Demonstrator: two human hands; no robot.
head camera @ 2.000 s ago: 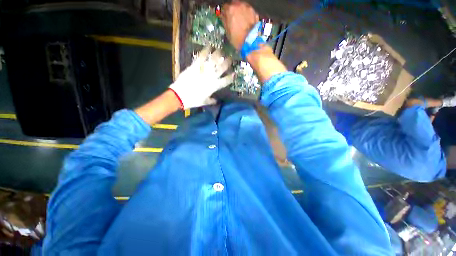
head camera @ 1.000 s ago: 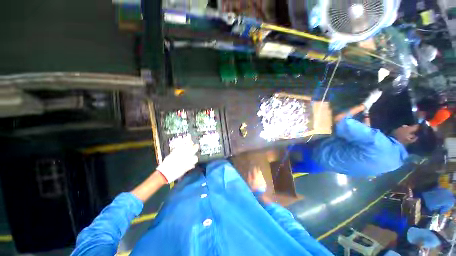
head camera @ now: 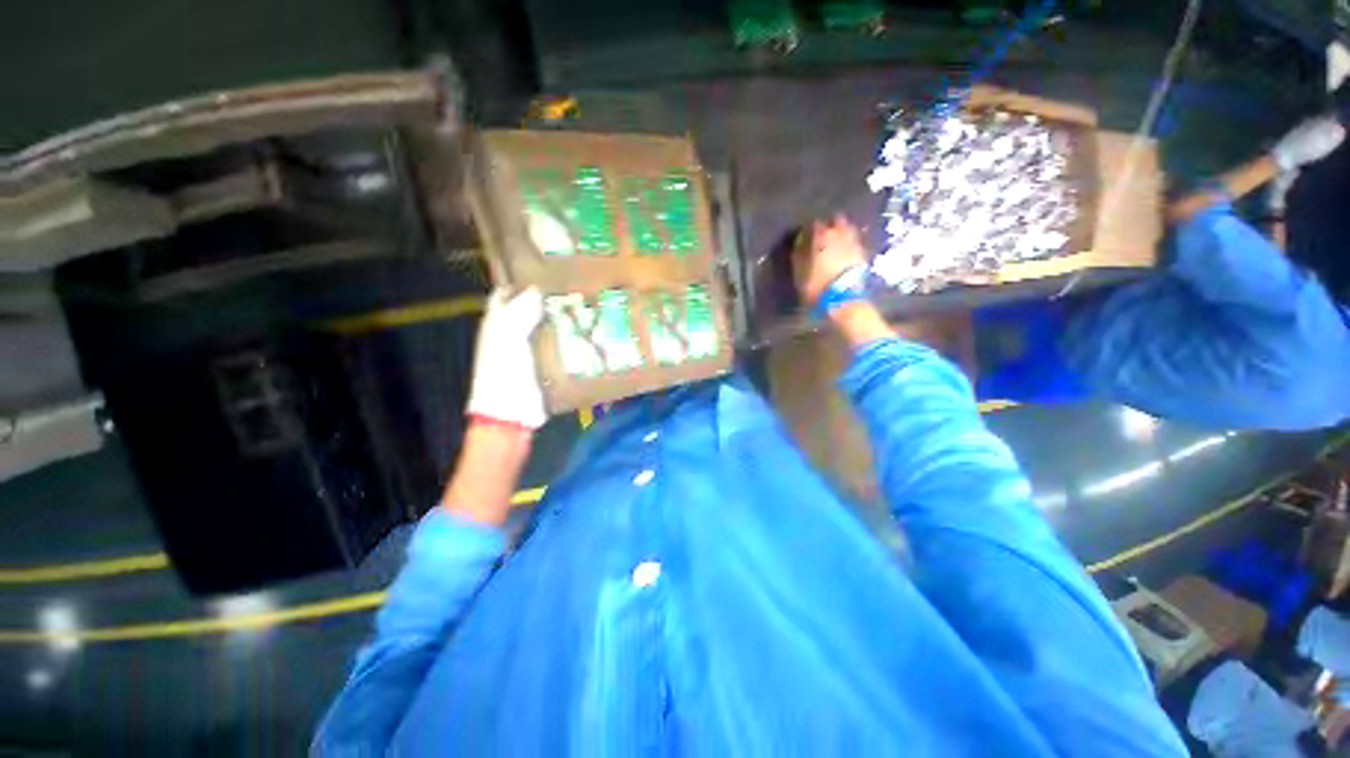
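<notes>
A tan frame (head camera: 622, 274) with four cutouts lies on the bench in front of me, showing green board surfaces (head camera: 660, 215) through the openings. My left hand (head camera: 508, 356), in a white glove with a red cuff, is at the frame's left edge, its thumb side against it. My right hand (head camera: 829, 259), bare with a blue wrist band, is on the bench between the frame and the heap of silver parts (head camera: 970, 200). Its fingers are blurred, and I cannot tell whether it holds anything. The brass-coloured piece does not show.
An open cardboard box (head camera: 1128, 200) holds the silver heap at the right. A blue-sleeved person (head camera: 1221, 311) is beyond it. A black cabinet (head camera: 244, 444) stands at the left. Green boards (head camera: 763, 21) lie beyond the bench. A blue cord crosses above the box.
The tan side with cutouts now shows where the dark carrier's component side showed. My right hand has moved from below the bench to beside the silver heap. The view has shifted.
</notes>
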